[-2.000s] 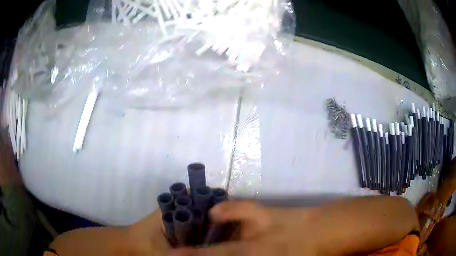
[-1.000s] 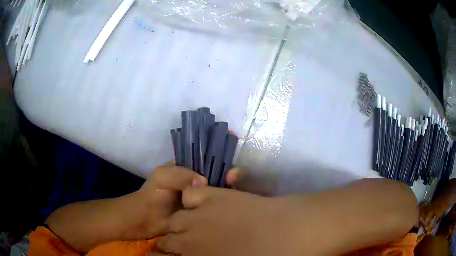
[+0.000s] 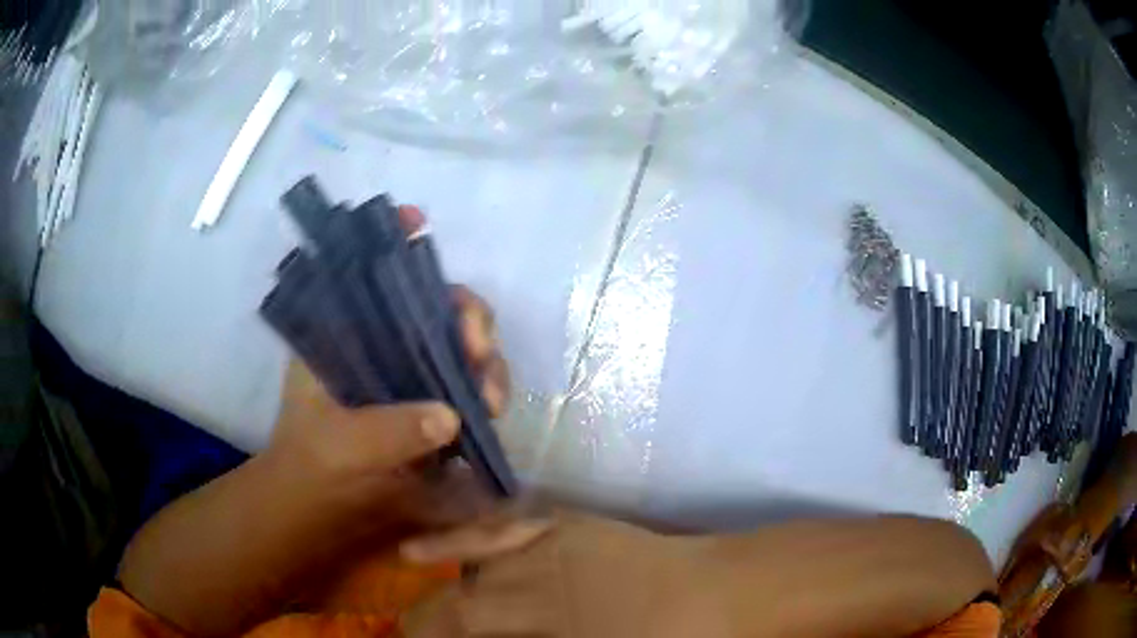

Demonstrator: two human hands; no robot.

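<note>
My left hand [image 3: 362, 424] grips a thick bundle of dark plastic tubes [image 3: 368, 293] above the table's near edge, thumb across the front and fingertips showing on the far side. The tubes tilt with their open ends up and left; their ends are uneven. My right hand [image 3: 499, 580] is blurred, low at the near edge, just below the bundle's lower end. Whether it touches or holds anything is hidden. At the right, assembled dark tubes with white tips [image 3: 966, 386] lie in a slanting row beside a small heap of tiny metal parts [image 3: 872, 258].
A clear plastic bag with white rods [image 3: 648, 44] lies along the far side. A few white rods [image 3: 246, 150] lie at left, with more near the left edge [image 3: 60, 150]. Clear tape [image 3: 623, 324] crosses the table covering. Part of another person's arm [image 3: 1060, 536] is at lower right.
The bundle has gone from roughly upright between both hands to tilted up-left in my left hand, higher over the table. My right hand has come away from its middle to below it.
</note>
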